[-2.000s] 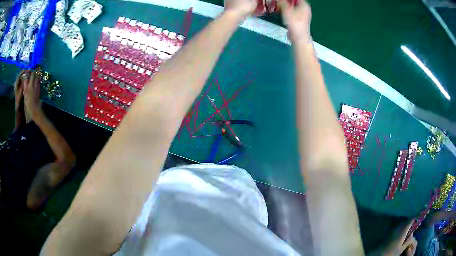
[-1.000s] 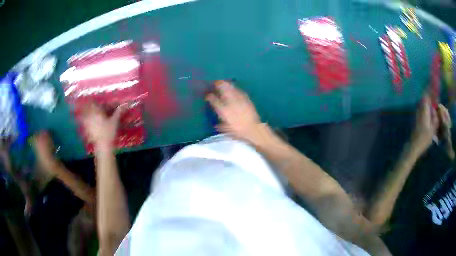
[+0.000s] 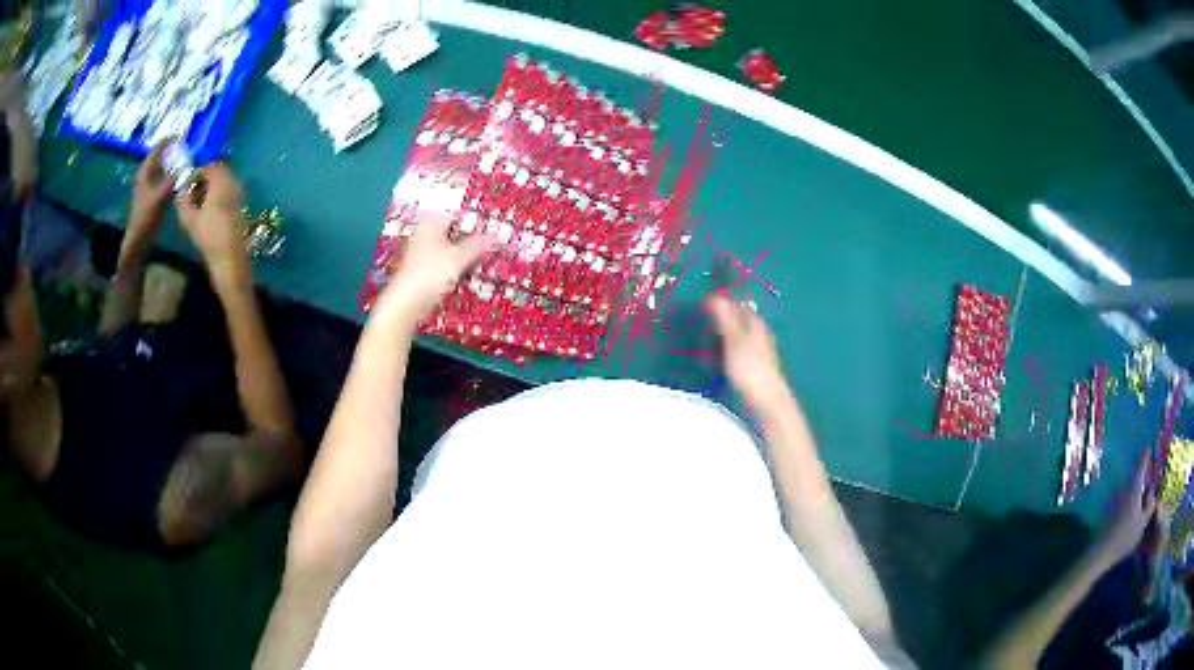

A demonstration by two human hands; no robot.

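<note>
A large red PCB panel point(image 3: 563, 196) lies askew over another red panel point(image 3: 426, 170), in front of me and to the left. My left hand point(image 3: 439, 268) is at the upper panel's left edge, thumb over its face, holding it. My right hand point(image 3: 746, 347) is over the bench to the right of the panels, blurred. A small dark shape is at its fingertips; I cannot tell if it is a tool in the hand. Thin red edge rails point(image 3: 681, 196) lie heaped along the panel's right side, some between it and my right hand.
White pieces point(image 3: 343, 105) and a blue bin point(image 3: 236, 111) are at the upper left, near a neighbour's hands point(image 3: 216, 216). Small red boards point(image 3: 681, 26) lie beyond the white bench edge. A smaller red panel point(image 3: 976, 367) and board strips point(image 3: 1080, 432) are at the right, near another person's arm.
The two hands were away at the far edge, then came back over the bench. A panel now lies shifted right over the other. The right hand has moved farther from the wearer's body.
</note>
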